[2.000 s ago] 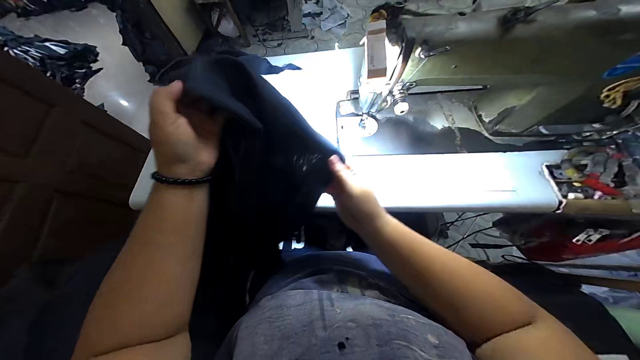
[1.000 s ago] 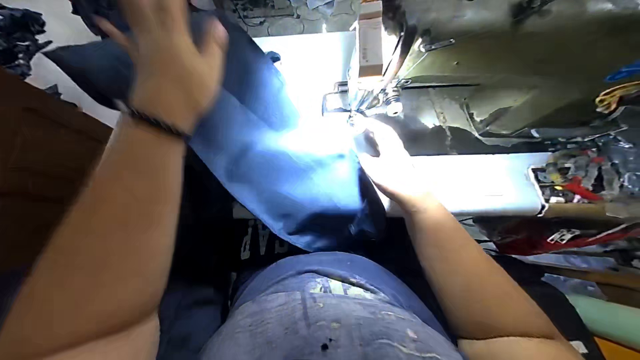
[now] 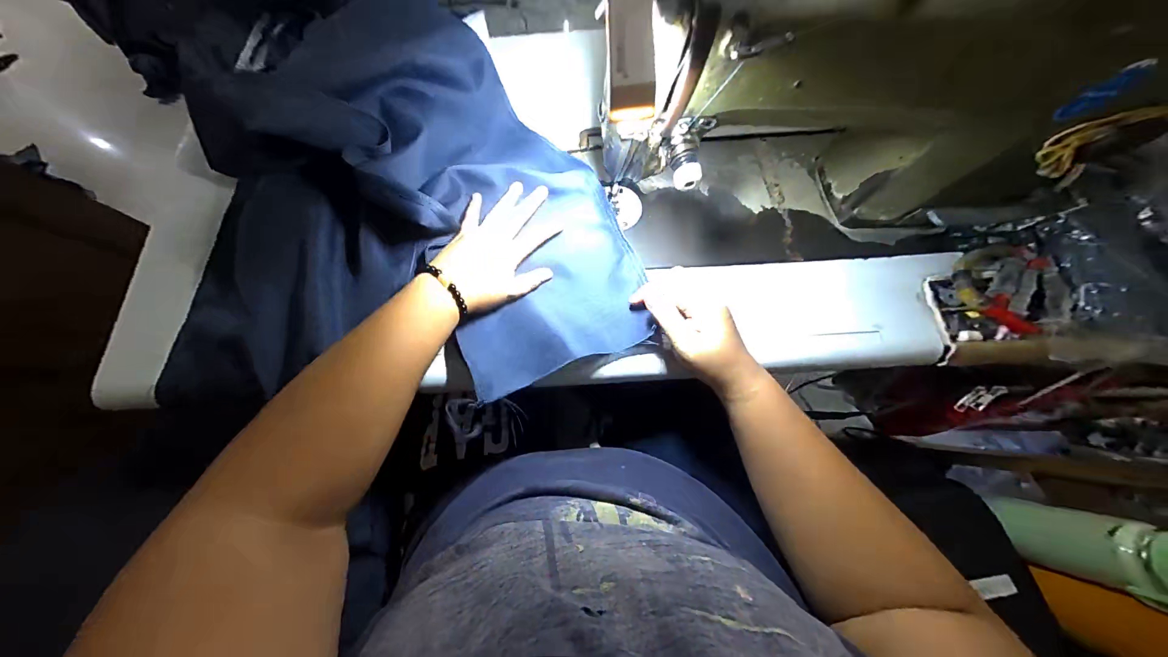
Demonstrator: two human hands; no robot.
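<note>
A dark blue fabric piece [image 3: 566, 310] lies over the white sewing table, its right edge beside the needle area of a sewing machine [image 3: 830, 119]. My left hand [image 3: 497, 251], with a black bead bracelet at the wrist, rests flat on the cloth with its fingers spread. My right hand [image 3: 689, 328] pinches the cloth's right edge near the table's front, between thumb and fingertips. More of the cloth lies bunched to the left and back. The machine's lamp shines on the fabric, and whether the presser foot touches it I cannot tell.
A tray recess [image 3: 990, 306] with small tools and red and yellow items is set in the table [image 3: 821, 310] at the right. Cords [image 3: 1095, 141] hang on the machine's right part. A pale green pipe [image 3: 1068, 538] is at the lower right. A brown wooden surface [image 3: 64, 274] stands at the left.
The cloth, raised and bunched between both hands two seconds ago, now lies spread on the table. My left hand has come down from the upper left onto it. My right hand has moved toward the table's front edge.
</note>
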